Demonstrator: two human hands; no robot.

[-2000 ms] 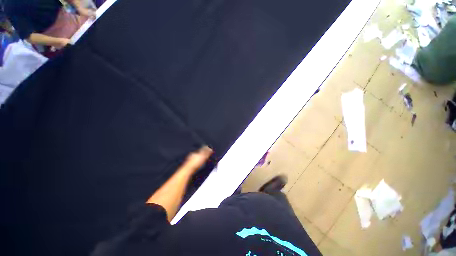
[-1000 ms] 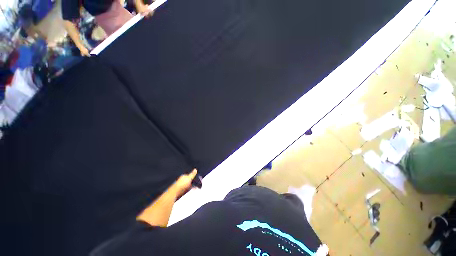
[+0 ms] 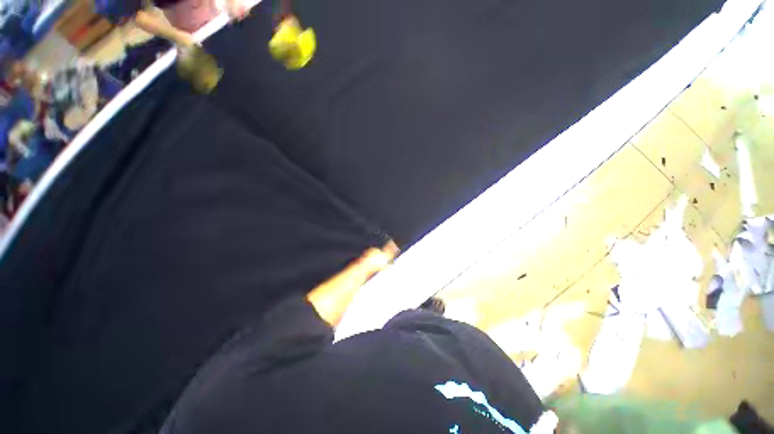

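Note:
My left hand is closed on the near edge of a loose ply of black fabric, beside the white table border. The ply runs left from a diagonal ridge. Beyond the ridge lies flat black fabric. A bright yellow thing and a duller, blurred yellow-olive thing show over the cloth near the far edge. My right hand cannot be made out; a small pale spot beside my shirt at the bottom is unclear.
The white table border runs diagonally to the upper right. Another person's arm shows at the far edge, upper left. White scraps litter the tan floor. A blurred green shape is at the bottom right. Clutter lies beyond the table.
My left hand has shifted right and slightly up in the picture, still on the fabric edge. The yellow things have appeared. The far table edge at left is now exposed, and the view has shifted.

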